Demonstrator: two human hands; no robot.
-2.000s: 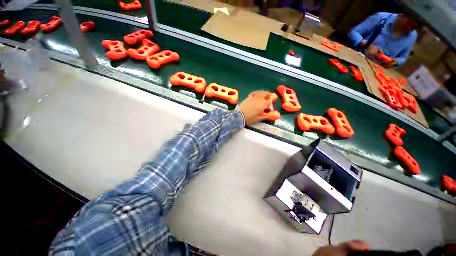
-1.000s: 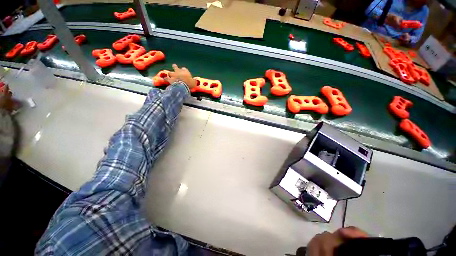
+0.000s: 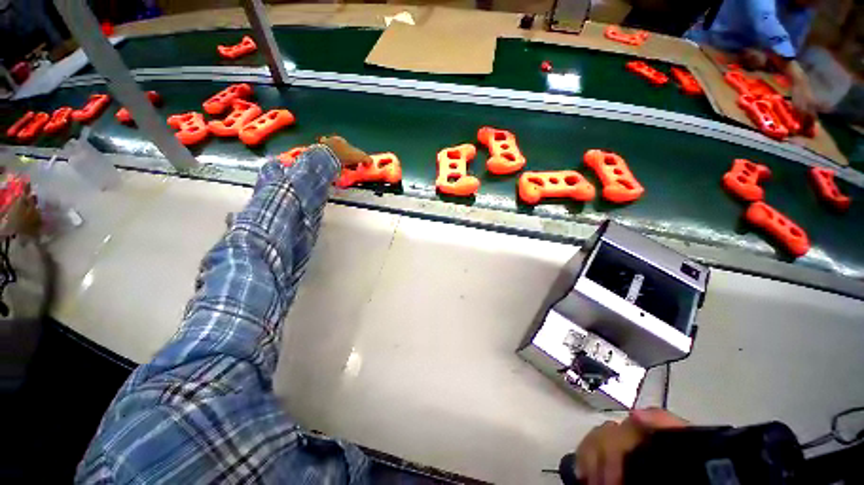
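My left hand [image 3: 343, 152] reaches out over the near edge of the green belt, mostly hidden behind its plaid sleeve. It is at two orange plastic housings, one [image 3: 383, 169] to its right and one [image 3: 292, 155] partly covered by the sleeve; its grip cannot be made out. My right hand [image 3: 616, 445] is at the lower right edge, closed around a black electric screwdriver [image 3: 720, 457], its thin bit pointing left. The grey screw feeder [image 3: 621, 317] stands on the worktop above my right hand, with a dark open top and pale front ledge.
More orange housings [image 3: 556, 187] lie along the green belt [image 3: 398, 123]. A metal post [image 3: 128, 85] rises at the left. A brown cardboard sheet [image 3: 434, 47] lies beyond. Another person's hand [image 3: 21, 213] is at the left edge; a blue-sleeved person [image 3: 758, 28] is at the upper right.
My left hand has moved left along the belt from the housing it was at two seconds ago, which now stands alone. My right hand and the screwdriver have come further into view.
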